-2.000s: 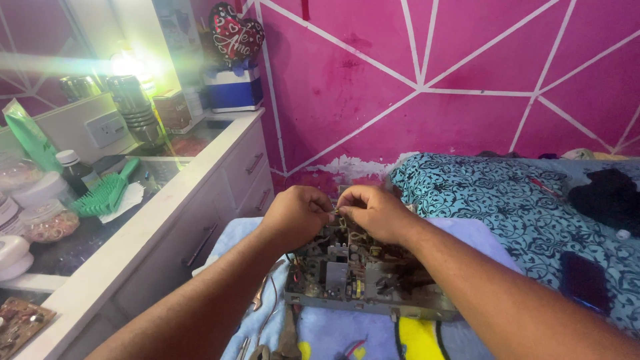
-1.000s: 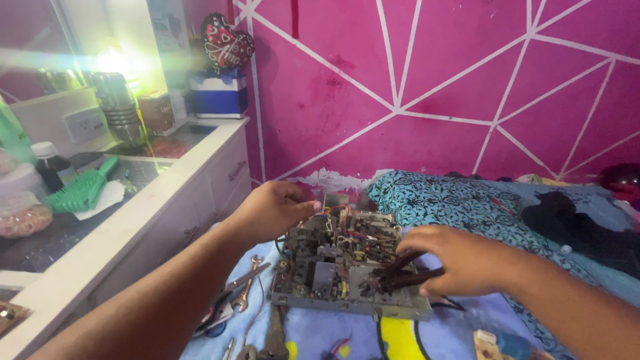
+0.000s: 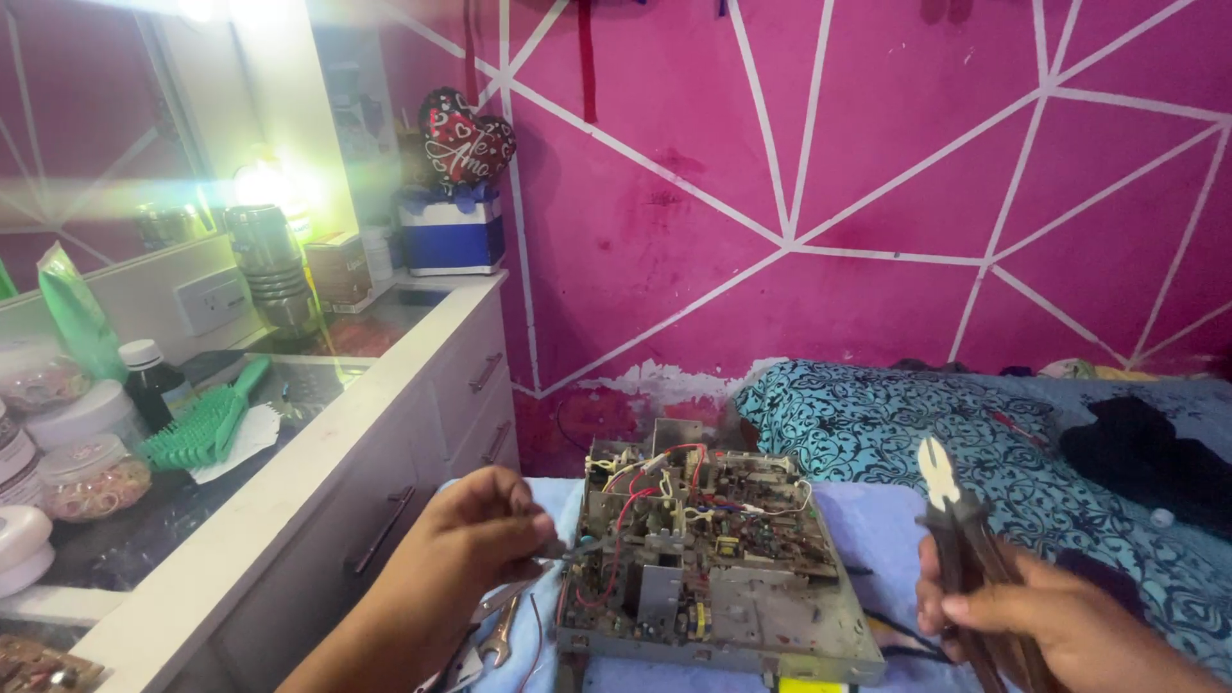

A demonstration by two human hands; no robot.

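Observation:
An open electronic chassis (image 3: 770,616) with dusty circuit boards, metal plates and red and white wires lies on a blue cloth. In my right hand (image 3: 1020,597), to the right of the chassis, are diagonal cutting pliers (image 3: 953,520) with dark handles, jaws pointing up. Beside the chassis's left edge is my left hand (image 3: 500,534), its fingers pinched around something small and dark that I cannot identify. A wrench (image 3: 502,630) rests on the cloth below that hand, near other metal tools that are partly hidden.
A white dresser (image 3: 289,472) runs along the left, holding a green hairbrush (image 3: 210,423), jars and bottles. Behind the chassis is a pink wall (image 3: 654,279) with white lines. A bed with a patterned teal cover (image 3: 895,423) stands at the right, with dark cloth (image 3: 1145,452) on it.
Both hands were together over the chassis at first. My right hand then held the pliers low over its right part and has since lifted them away to the right. My left hand has moved off to the left.

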